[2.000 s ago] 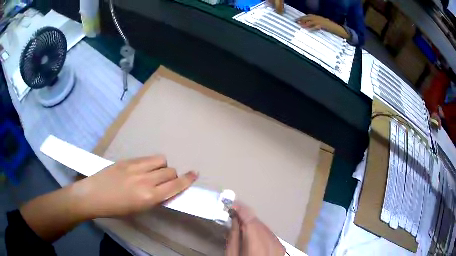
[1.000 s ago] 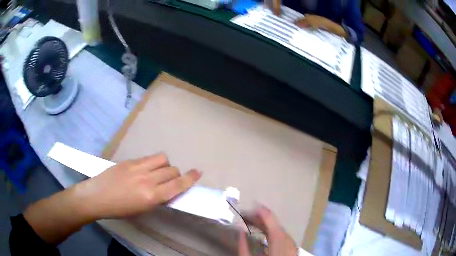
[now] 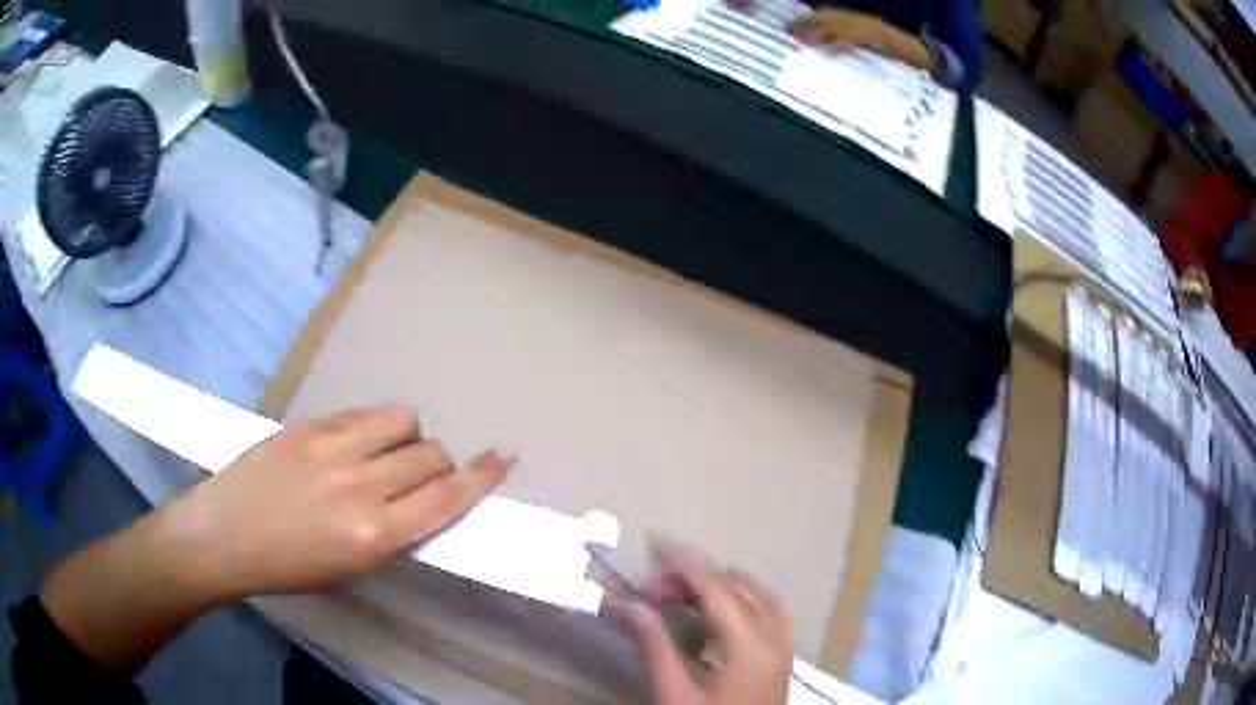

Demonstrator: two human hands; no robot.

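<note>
A white strip (image 3: 517,547) lies across the near left edge of the cardboard work sheet (image 3: 592,351), its notched end with a rounded lobe pointing right. My left hand (image 3: 310,503) presses on the strip, palm down, with strip showing on both sides of it. My right hand (image 3: 716,627) is just right of the notched end, blurred, with thumb and fingers pinched on a thin dark cord (image 3: 616,573) that runs to the notch. The exact fit of the cord in the notch is too small to tell.
A desk fan (image 3: 103,179) stands at far left, with a thin metal arm (image 3: 325,159) and a bottle (image 3: 218,53) beyond. White strips (image 3: 1123,455) lie on tan board at right. Across the dark belt, a person's hand (image 3: 854,30) rests at strip layout sheets (image 3: 813,83).
My right hand has shifted about the strip's notched end, and the cord now shows between it and the notch. My left hand stays on the strip. The whole view has shifted slightly.
</note>
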